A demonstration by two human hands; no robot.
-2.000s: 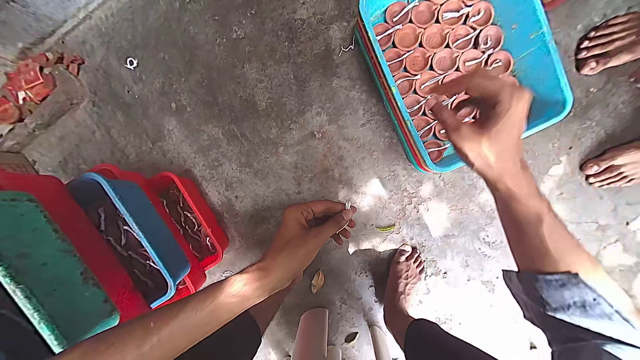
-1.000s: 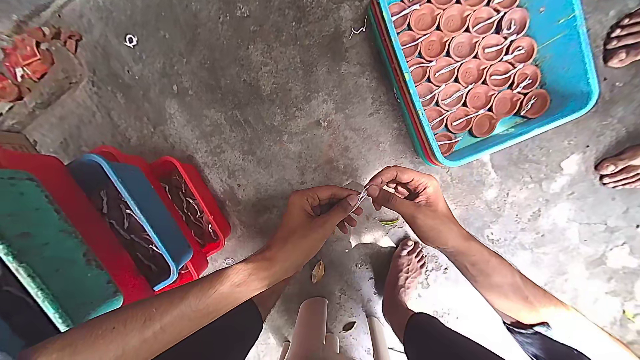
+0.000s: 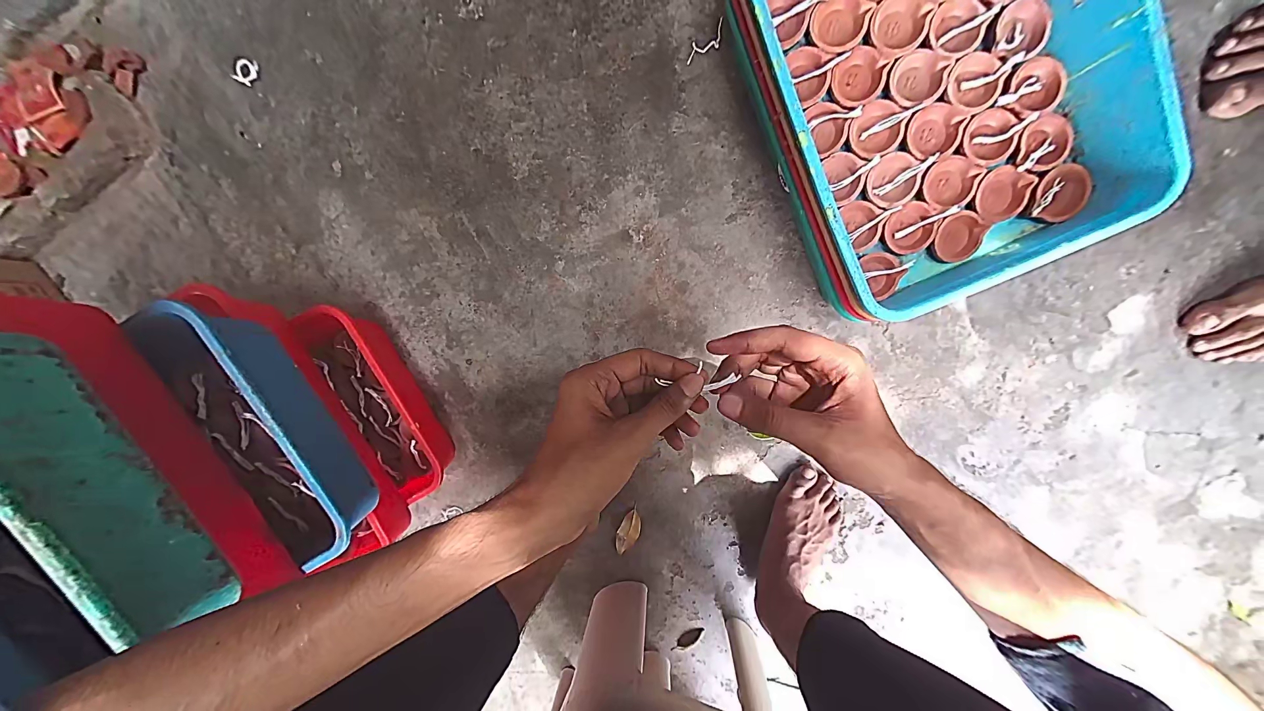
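Observation:
Between thumb and fingers, my left hand [image 3: 632, 405] pinches a white cotton wick [image 3: 719, 382]. My right hand [image 3: 805, 395] is just to its right, thumb and forefinger apart around the wick's free end; whether they touch it I cannot tell. Up to the right, rows of small clay lamps [image 3: 951, 182] fill much of a blue plastic tray [image 3: 1126, 232]. White wicks lie across many of the lamps, while a few at the lower edge hold none. The tray sits on a stack of other trays.
At left stand a red tub [image 3: 434, 434] and a blue tub [image 3: 346, 504] holding wicks, beside a green tray [image 3: 99, 444]. Broken clay pieces [image 3: 49, 109] lie upper left. Another person's feet [image 3: 1229, 321] are at right. A dry leaf [image 3: 628, 530] lies on the concrete floor.
My right hand came from over the lamp tray down to my left hand. Since one second ago, its thumb and forefinger have spread apart.

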